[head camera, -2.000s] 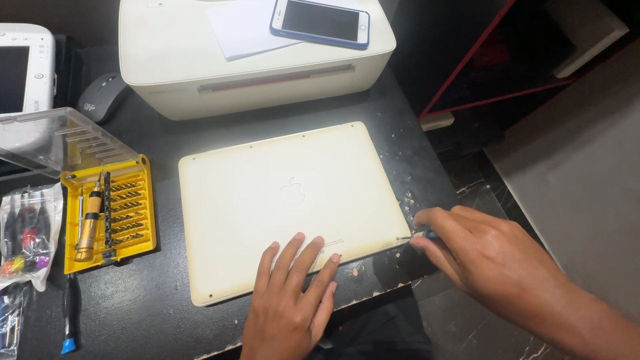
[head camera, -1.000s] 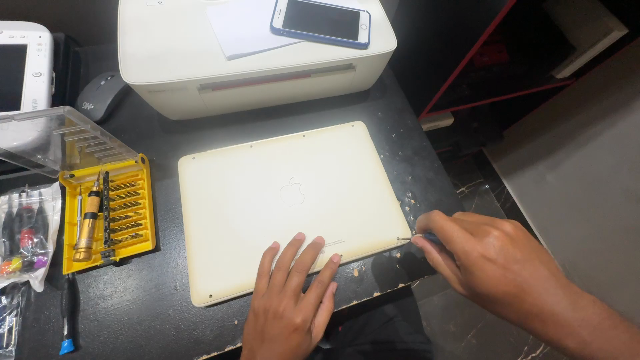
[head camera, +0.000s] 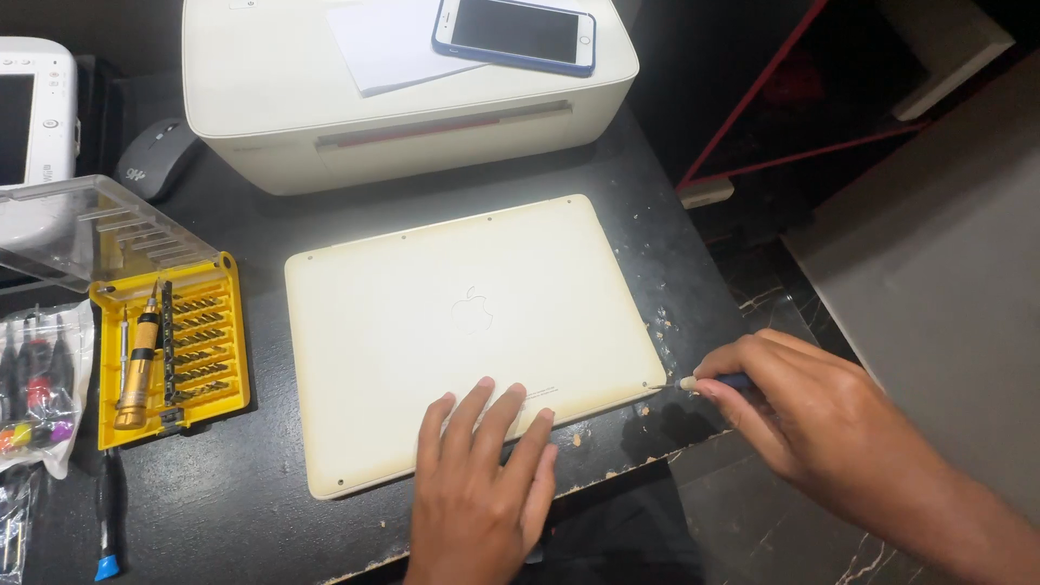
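A white Apple laptop lies upside down on the black table, its yellowed bottom cover up and small screws along its edges. My left hand rests on the cover's near edge with fingers spread, holding nothing. In my right hand is a small screwdriver with a dark blue handle, held nearly level. Its thin tip is beside the screw at the laptop's near right corner; whether it touches the screw I cannot tell.
At the left are an open yellow bit case, a bag of tools and a blue-tipped screwdriver. Behind stand a white printer bearing paper and a phone, a grey mouse and a white game controller with a screen.
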